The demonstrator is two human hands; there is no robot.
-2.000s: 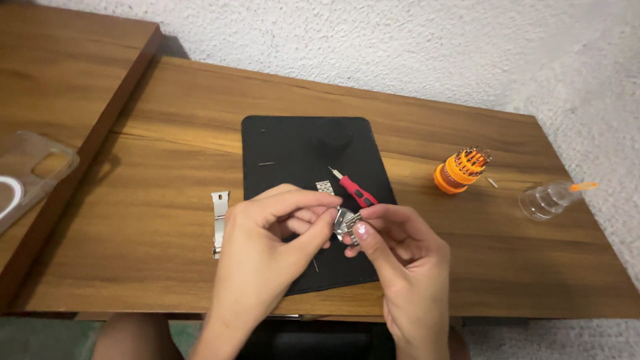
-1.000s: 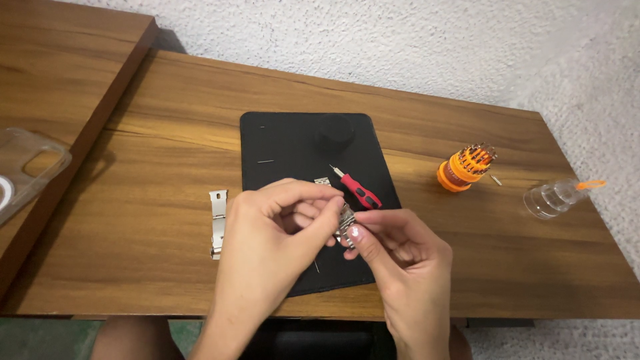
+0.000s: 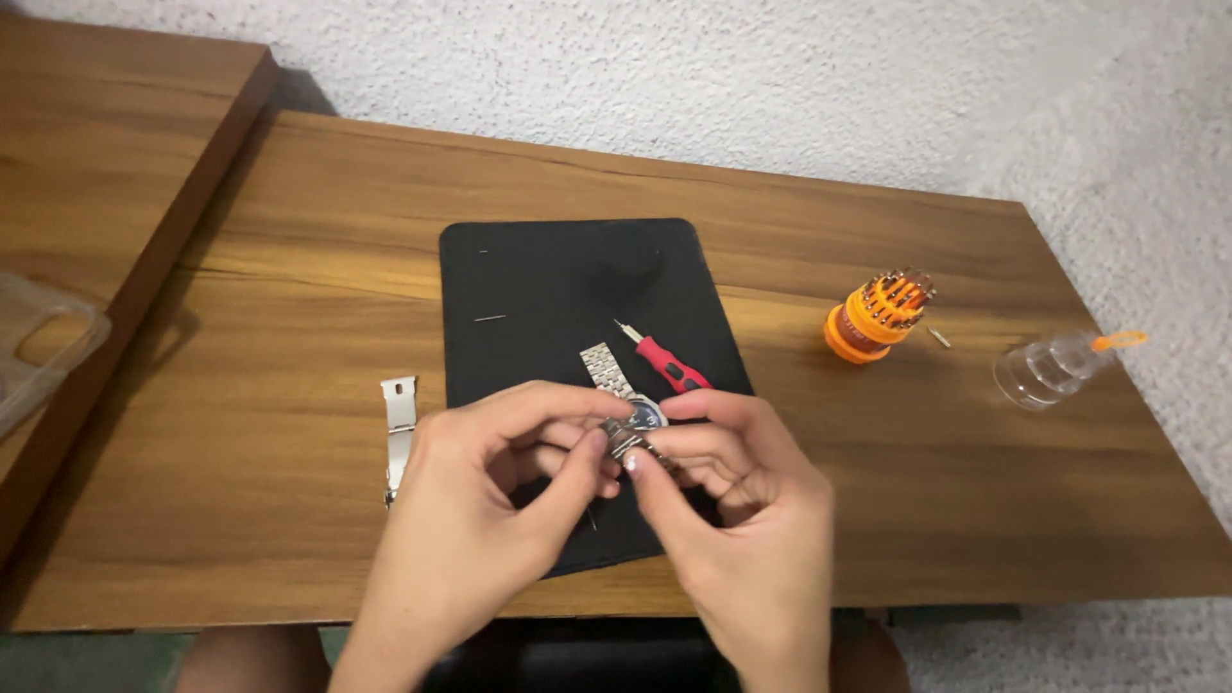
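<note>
Between the fingertips of my left hand [image 3: 491, 481] and my right hand [image 3: 736, 491] is a metal watch bracelet [image 3: 628, 445], held by both. Just beyond it shows the dark dial of a wristwatch [image 3: 647, 414], partly hidden by my fingers. A length of metal band [image 3: 604, 370] reaches from the watch onto the black mat [image 3: 549, 279]. A red-handled precision screwdriver [image 3: 674, 364] lies on the mat beyond my right fingers. Thin metal pins [image 3: 490, 318] rest on the mat. A folding metal watch clasp [image 3: 400, 423] lies left of the mat, beside my left hand.
An orange bit holder [image 3: 871, 318] full of bits stands on the wooden table [image 3: 972, 481], with a small loose bit [image 3: 939, 337] beside it. Farther right lies a clear plastic cover [image 3: 1044, 371] with an orange loop. A clear phone case [image 3: 43, 337] sits on the raised surface at left.
My right fingers have shifted on the bracelet, with the index finger now raised and more spread. The watch dial shows more plainly than one second ago.
</note>
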